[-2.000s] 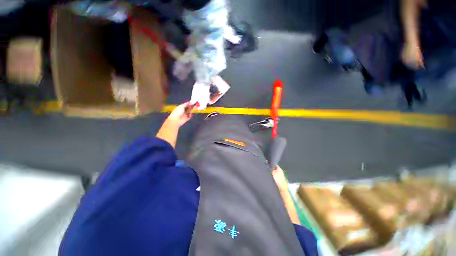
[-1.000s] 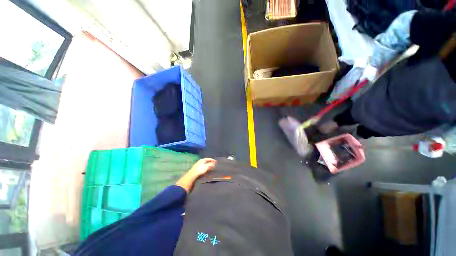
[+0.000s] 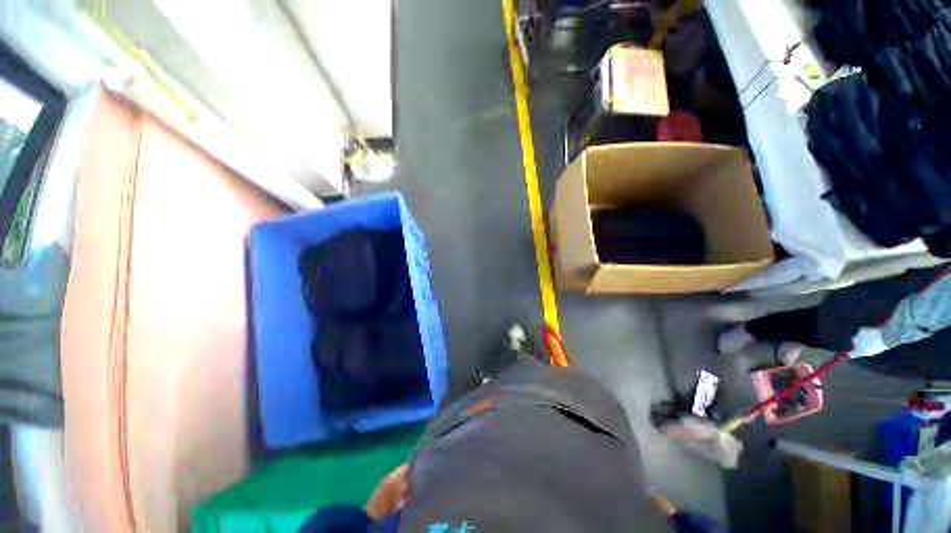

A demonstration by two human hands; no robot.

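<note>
My left hand (image 3: 390, 490) shows small at the left edge of the dark grey apron, beside the green crate (image 3: 313, 481); its fingers are not clear. My right hand (image 3: 663, 503) is a small patch at the apron's right edge, mostly hidden. An orange-red tip (image 3: 556, 348) sticks out past the apron over the yellow line; what it belongs to is hidden. The blue crate (image 3: 422, 302) holds dark fabric pieces and stands beyond the green crate.
An open carton (image 3: 678, 278) with dark contents stands right of the yellow line (image 3: 530, 167). At right, another person holds a red-handled broom (image 3: 720, 442) by a pink dustpan (image 3: 766, 390) and dark scraps. Dark garments (image 3: 881, 135) lie on a white table.
The view has turned and moved along the aisle. The blue crate is nearer, and the green crate is lower. My left hand has dropped beside the apron. The other person's broom has shifted.
</note>
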